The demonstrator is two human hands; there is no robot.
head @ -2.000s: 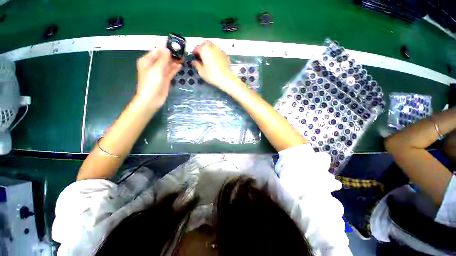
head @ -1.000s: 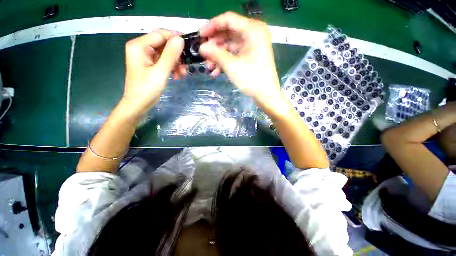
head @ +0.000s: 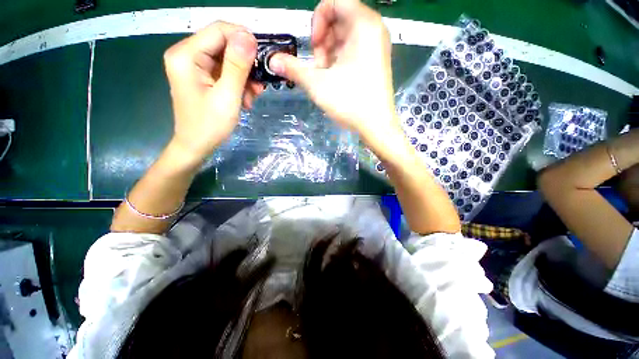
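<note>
My left hand (head: 207, 91) grips the left end of a small black camera unit (head: 286, 46) above the far edge of the clear tray. A round lens shows on the unit's face. My right hand (head: 354, 77) has its thumb pressed on that round lens; its other fingers are raised and apart, off the unit. The clear shiny blister tray (head: 280, 158) lies on the green bench below my hands, with a few dark rounds at its far edge, partly hidden by my hands.
Full lens-part sheets (head: 462, 119) lie tilted at the right. A smaller sheet (head: 574, 132) lies farther right, beside a coworker's arm (head: 585, 186). A curved white strip (head: 140, 29) borders the bench, with a black unit (head: 85, 5) beyond it. A grey-white box (head: 21, 301) is lower left.
Both hands came together at the unit. Since a second ago my right fingers have opened away from it, leaving the thumb on the lens. The view has shifted, and units beyond the strip moved towards the frame's top.
</note>
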